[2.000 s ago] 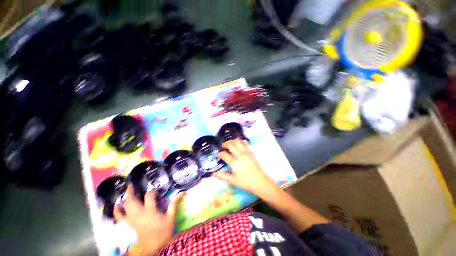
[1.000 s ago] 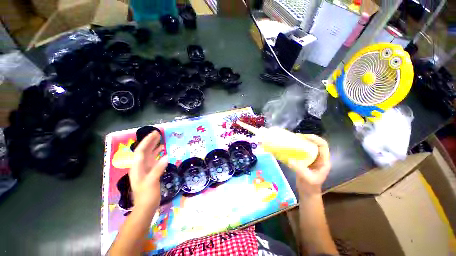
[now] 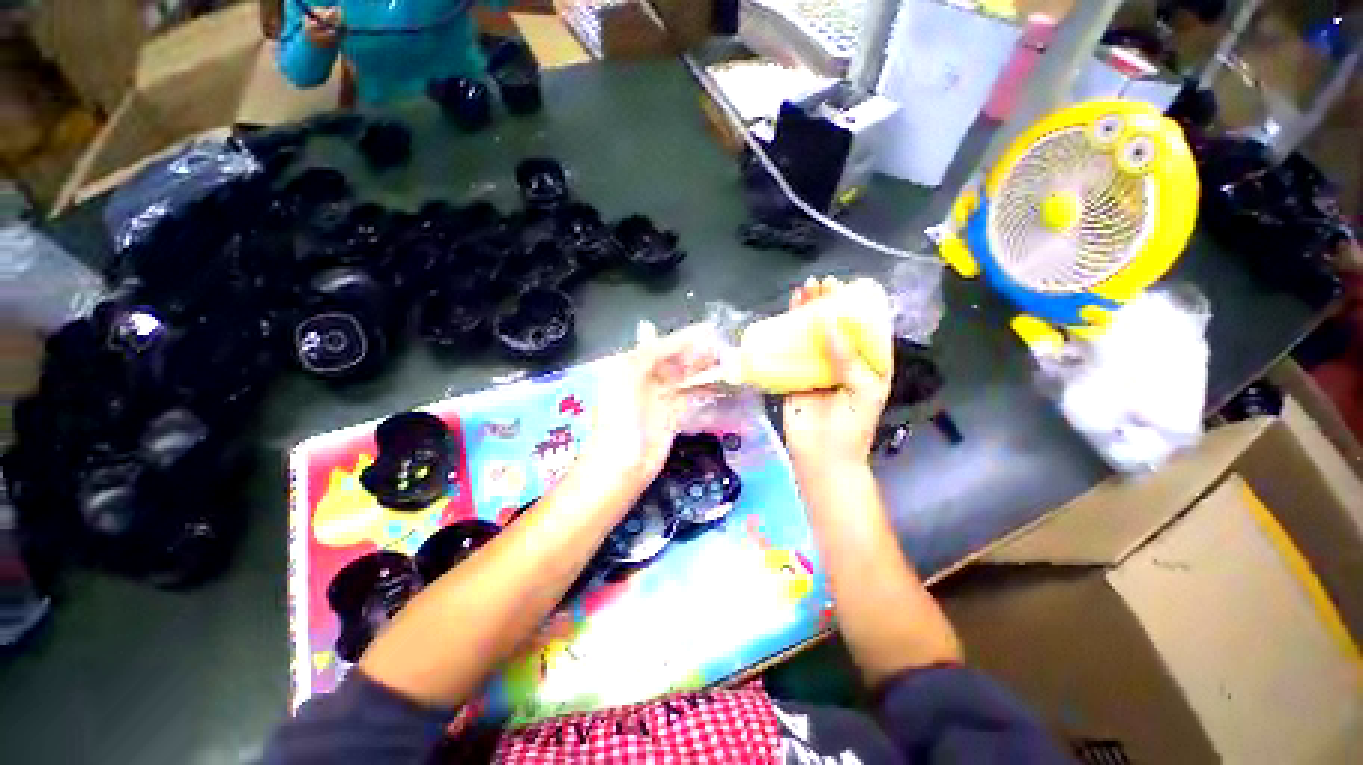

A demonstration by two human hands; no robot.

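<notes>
My right hand [image 3: 840,381] grips the soft yellow squeeze bottle [image 3: 800,347] above the mat's upper right corner, its pale nozzle pointing left. My left hand [image 3: 658,392] is at the nozzle's tip; whether its fingers hold anything I cannot tell. Glossy black housings [image 3: 700,481] stand in a row across the cartoon-printed mat [image 3: 703,598], partly hidden by my left forearm. Another black housing [image 3: 411,460] sits apart on the mat's red upper left panel. The pile of wired parts is hidden behind my hands.
A large heap of black housings [image 3: 337,341] lies beyond and left of the mat. A yellow-and-blue fan [image 3: 1084,217], a whitish plastic bag [image 3: 1144,381] and an open carton [image 3: 1196,598] are at right. A person in teal [image 3: 392,53] is across the bench. A pale cable runs toward the fan.
My left hand has moved from the row's left end to the bottle's nozzle. My right hand, empty two seconds ago, has the bottle, now raised farther back and left. The view has shifted.
</notes>
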